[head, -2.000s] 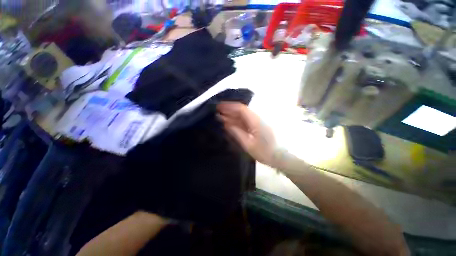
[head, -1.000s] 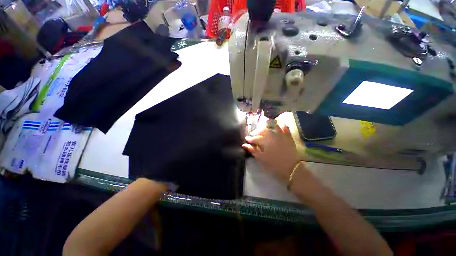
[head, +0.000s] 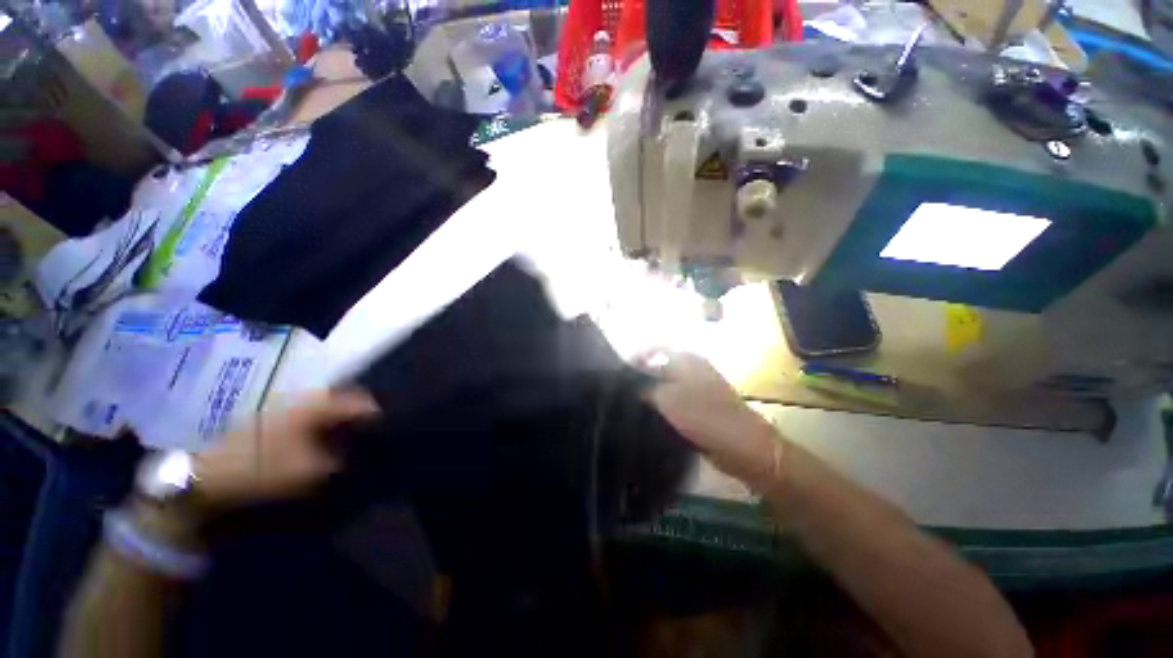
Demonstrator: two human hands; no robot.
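Observation:
A black fabric panel (head: 515, 386) hangs between my hands over the front edge of the table, blurred. My left hand (head: 290, 444) grips its left side. My right hand (head: 701, 405) holds its right side near the lit needle area; the fingertips are blurred. The sewing machine (head: 759, 193) with its teal panel stands at the right, and glare hides the presser foot. Another black fabric piece (head: 354, 206) lies flat on the table at the upper left.
Printed white packaging (head: 180, 366) lies at the left. A smartphone (head: 827, 319) and a thin blue and yellow tool (head: 849, 375) lie below the machine head. A red basket (head: 605, 32) stands behind. The green ruled edge (head: 823, 530) runs along the table front.
The panel has gone from flat under the needle to lifted and pulled toward me. My left hand has moved left and up with its edge; my right hand has shifted slightly down.

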